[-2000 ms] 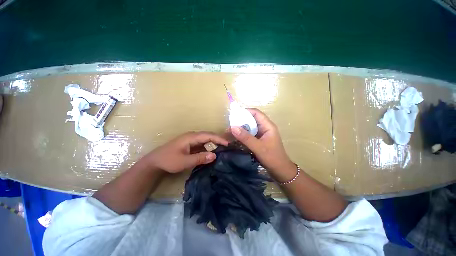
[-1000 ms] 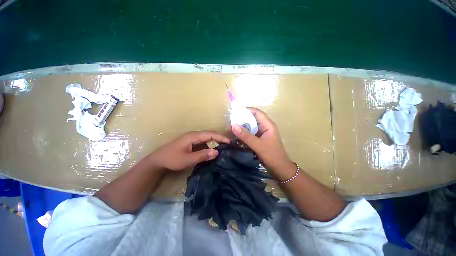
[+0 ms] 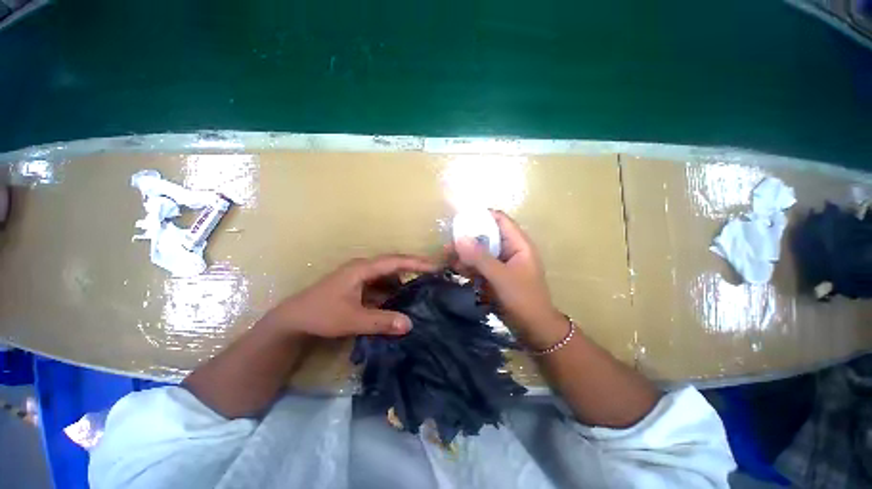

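Observation:
A black fringed bundle (image 3: 430,358) hangs over the front edge of the bench in front of me, with small tan ends showing at its lower rim. My left hand (image 3: 349,301) holds its upper left side, thumb on the black pieces and fingers curled over the top. My right hand (image 3: 512,272) holds a white glue bottle (image 3: 476,231) just above the bundle's upper right side. The bottle's nozzle cannot be made out against the bright glare. The fingertips of both hands are close together at the bundle's top.
A printed tube (image 3: 207,222) lies on crumpled white paper (image 3: 164,239) at left. A white tissue (image 3: 751,246) and another black bundle (image 3: 837,250) lie at right on the tan bench top (image 3: 316,210). The green belt (image 3: 430,67) runs behind. A blue crate (image 3: 59,411) is at lower left.
The pink nozzle, visible before, no longer shows. The tan block by my left fingers is now hidden. My left thumb sits lower on the bundle. The view has shifted slightly.

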